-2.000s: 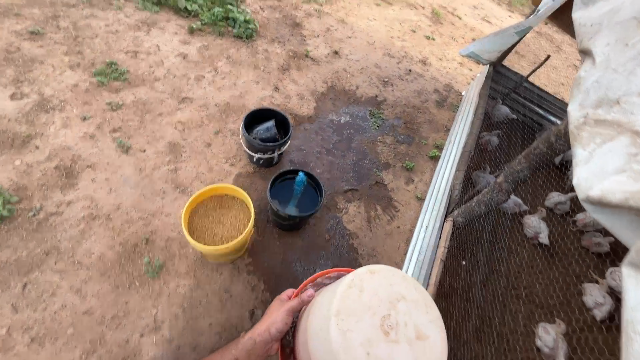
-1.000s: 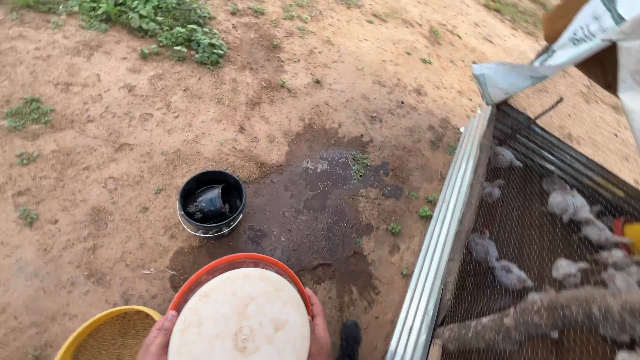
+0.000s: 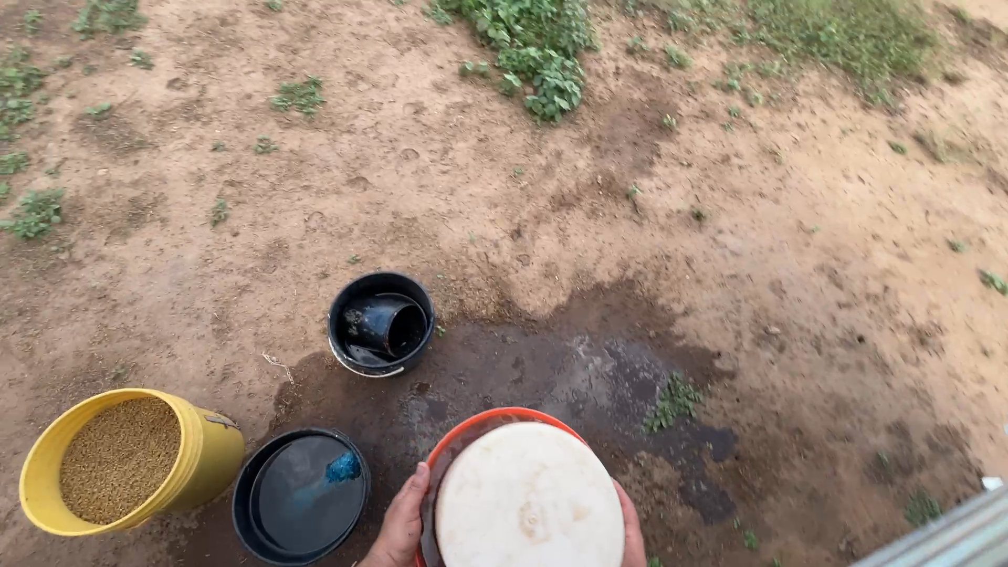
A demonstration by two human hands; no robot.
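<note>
A poultry drinker with a white plastic top and a red rimmed base is held low in view between both hands. My left hand grips the base's left edge, thumb on the rim. On the opposite side my right hand holds the drinker, mostly hidden behind it. Left of the hands stands a black bucket of liquid with a blue object in it. Farther up, another black bucket with a wire handle contains a dark cup-like vessel lying on its side.
A yellow bucket holding brown granular feed is at the lower left. Wet, dark soil surrounds the black buckets. Green weeds grow at the top. A corrugated metal edge crosses the lower right corner.
Two seconds ago only my left hand showed on the drinker; now both do. The view has swung left, leaving the netted pen with its birds out of sight.
</note>
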